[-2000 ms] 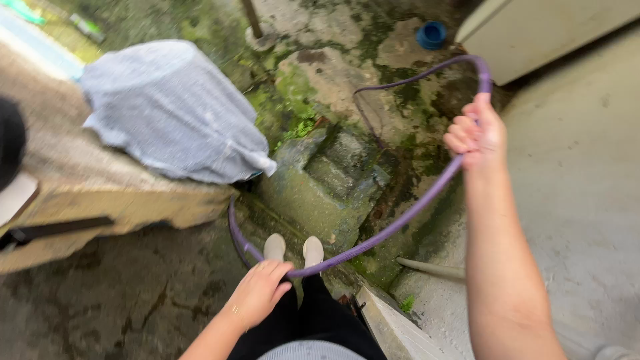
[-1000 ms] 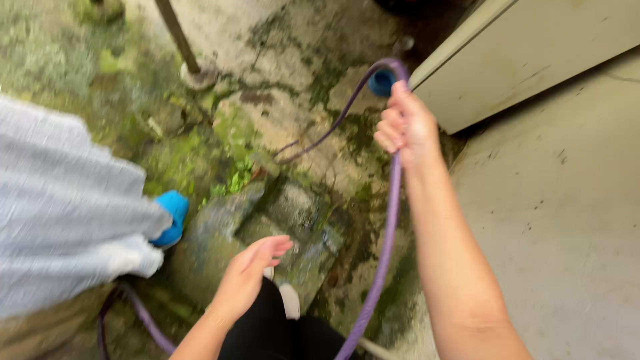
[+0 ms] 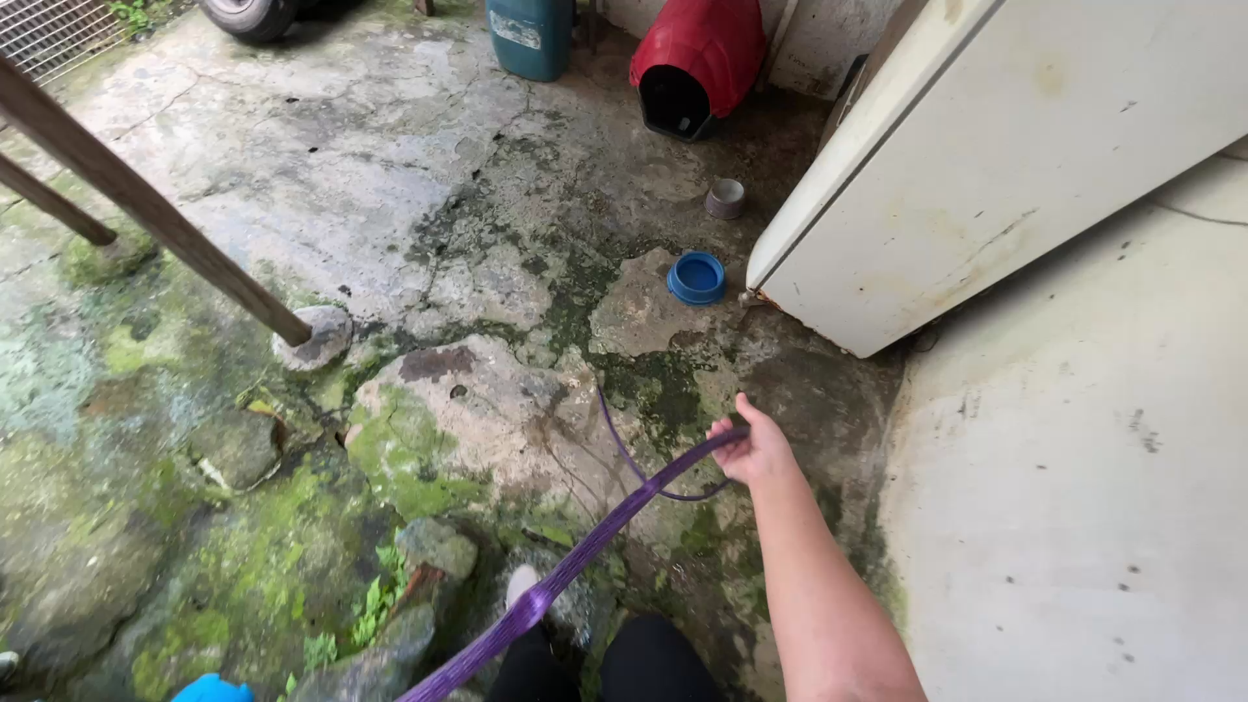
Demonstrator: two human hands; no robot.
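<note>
A purple hose (image 3: 590,548), ribbed like fabric, runs from the bottom edge of the view up to my right hand (image 3: 749,444). My right hand holds it with the fingers curled round and the thumb raised. Beyond the hand, a thinner length of the hose loops down and back over the stained concrete floor. My left hand is out of view. A blue bowl (image 3: 696,280) stands on the floor ahead of my right hand, and a small pale cup-like container (image 3: 724,198) is farther off.
An old white refrigerator-like cabinet (image 3: 936,185) and a pale wall (image 3: 1082,468) flank my right. Wooden poles (image 3: 185,219) rise at the left. Mossy rocks (image 3: 234,444) lie at the lower left. A red plastic container (image 3: 704,58) and a teal jug (image 3: 529,39) stand farther back.
My left hand has left the view. My right hand still holds the hose and now appears lower in the picture. The view has shifted ahead, and the grey cloth is out of sight.
</note>
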